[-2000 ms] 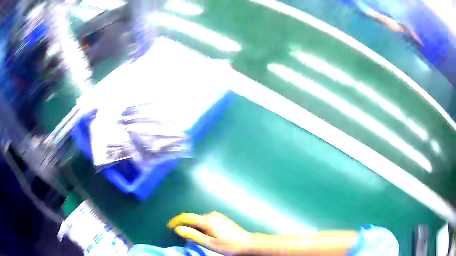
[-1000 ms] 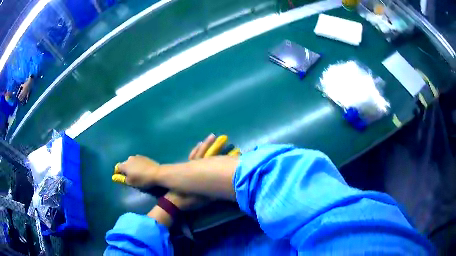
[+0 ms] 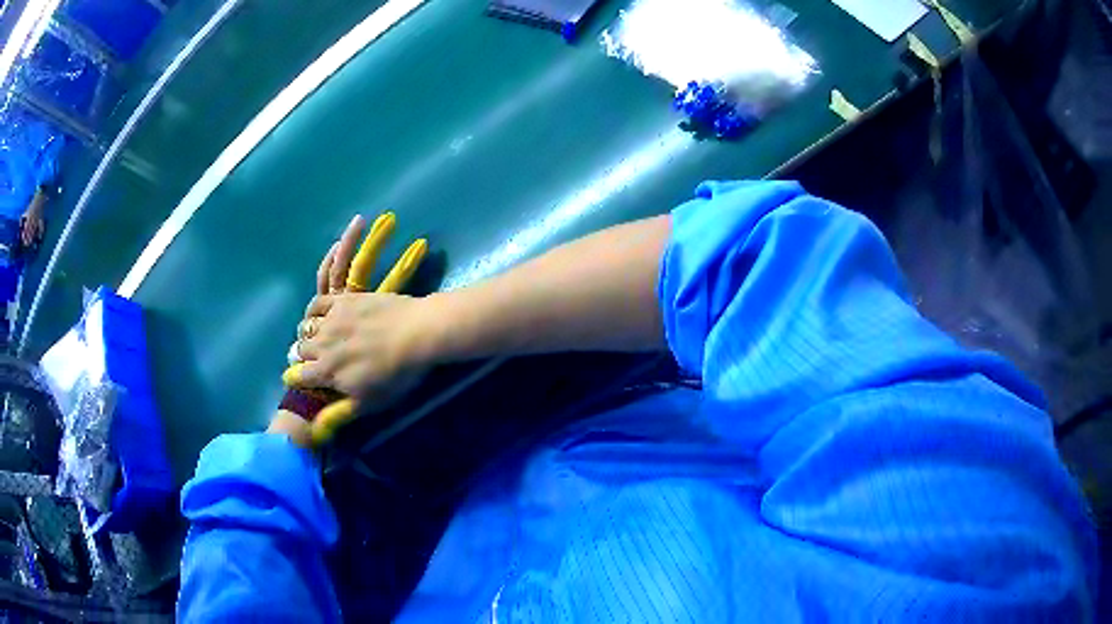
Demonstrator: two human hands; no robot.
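My left hand (image 3: 366, 266) lies on the green bench, fingers extended and apart, with yellow finger cots on two of them; it holds nothing. My right hand (image 3: 372, 344) crosses over it from the right and covers its back. The right fingers, two with yellow cots, curl over the left wrist at the dark red wrist strap (image 3: 302, 401). The right hand has a ring. Part of the strap and of the left palm is hidden.
A blue bin (image 3: 132, 414) with white sheets and clear bags stands left. A clear bag with blue pieces (image 3: 713, 55), a dark flat packet (image 3: 537, 12) and a white slip (image 3: 884, 12) lie at the top. Another person's hand (image 3: 33, 219) shows far left.
The view has shifted, so the bench items sit higher. My right hand has moved from beyond the left wrist back onto the left hand and wrist. The left fingers now show more fully.
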